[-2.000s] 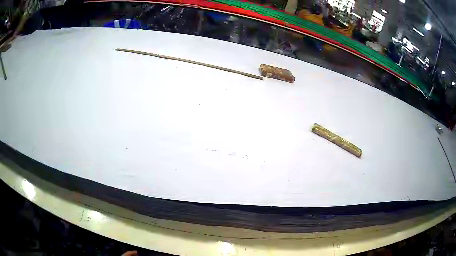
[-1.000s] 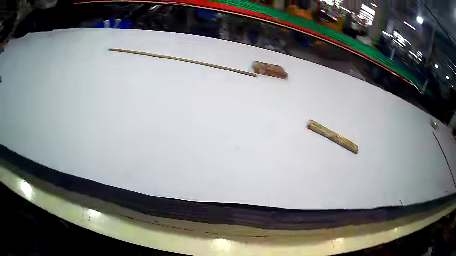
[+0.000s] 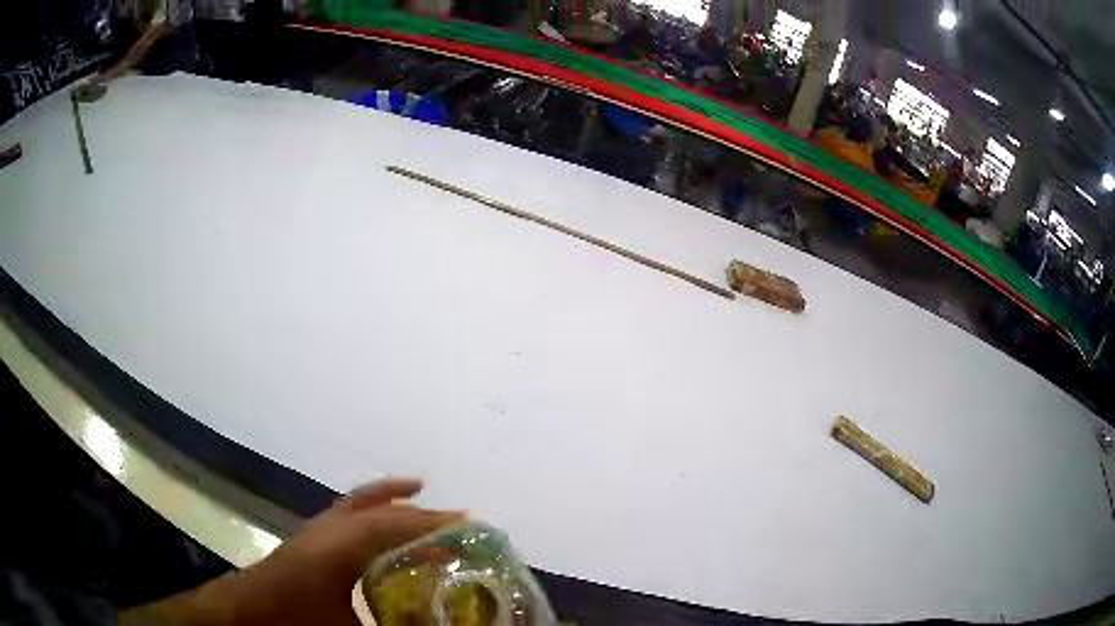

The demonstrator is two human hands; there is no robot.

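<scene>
My left hand [image 3: 324, 550] reaches in from the lower left over the near edge of the white marker sheet [image 3: 514, 404]. Its fingers are around the far left side of a clear, shiny bottle or jar [image 3: 459, 587] with yellowish content. A pale ring shows on the side facing me, and the bottom frame edge cuts the container off. My right hand is out of view. A long thin stick [image 3: 563, 229] lies on the sheet. Its right end is beside a brown wrapped weight [image 3: 767, 286]. A yellowish bar weight [image 3: 883, 460] lies nearer on the right.
The dark layered fabric edge [image 3: 183, 434] runs along the near side, above the cream table edge [image 3: 104, 440]. Another person's arm [image 3: 141, 51] is at the far left, near a short thin stick [image 3: 82, 135]. A green and red band [image 3: 734, 116] crosses behind the table.
My left hand and the bottle or jar have come into view at the bottom. The view has shifted, so the stick and weights sit lower and further right in the picture.
</scene>
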